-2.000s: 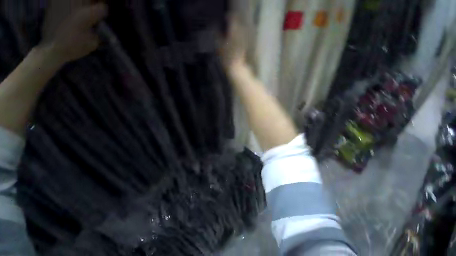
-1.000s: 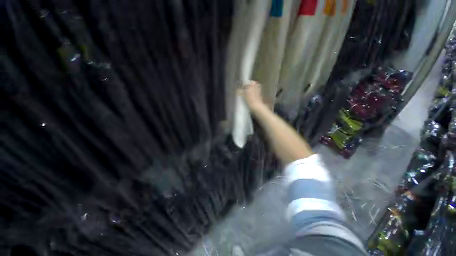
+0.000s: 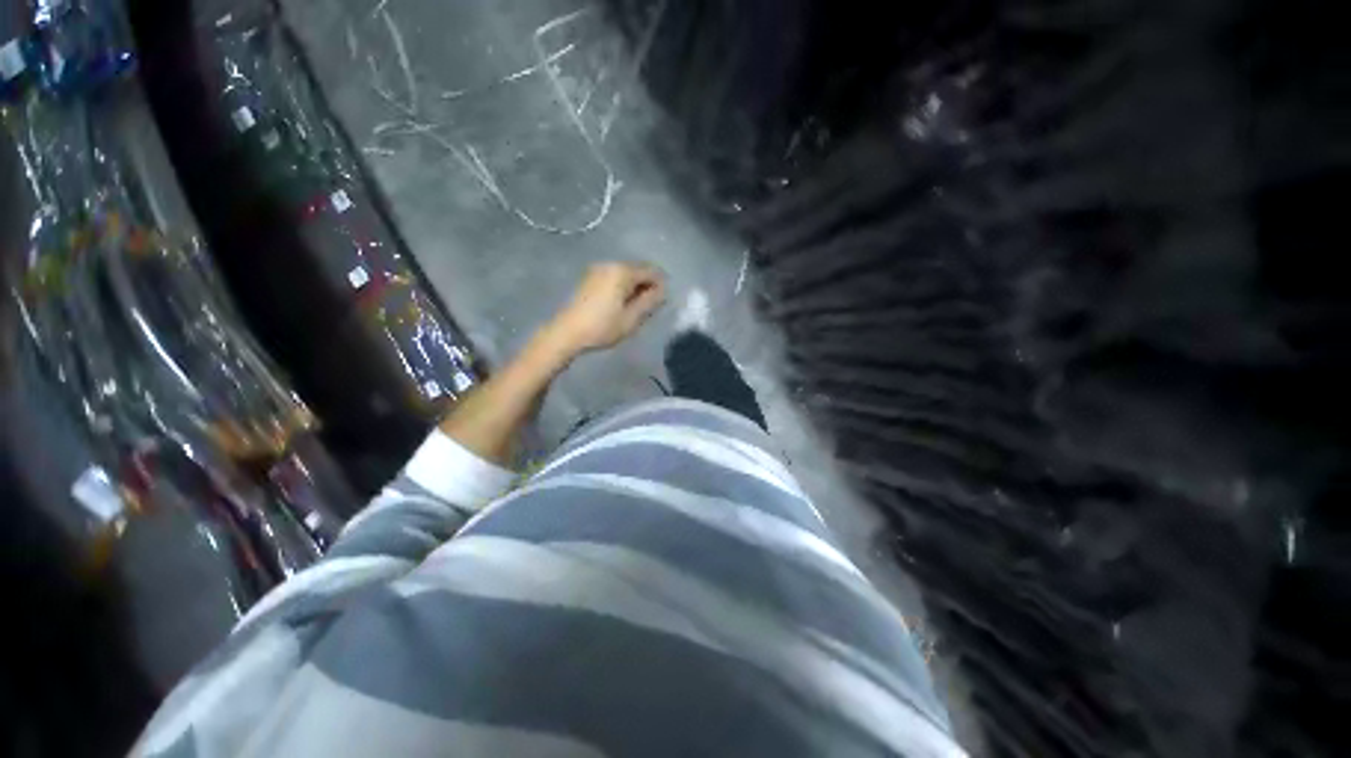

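My left hand (image 3: 615, 304) is over the grey floor near the middle of the view. Its fingers are curled in and nothing shows in it. It touches no garment. My right hand is not in view. Long dark garments (image 3: 978, 341) hang packed side by side along the right, with faint film glare. Their upper parts are too dark to make out.
Bagged stacks in shiny clear film (image 3: 134, 326) lie along the left, with coloured bits and small white labels. Thin white strapping scraps (image 3: 571, 227) lie on the grey floor (image 3: 445, 89). A dark shoe (image 3: 711, 373) shows below my striped top.
The view has swung round to the floor and the other side of the aisle. The pale lengths are out of view, and so is the right hand that was at them.
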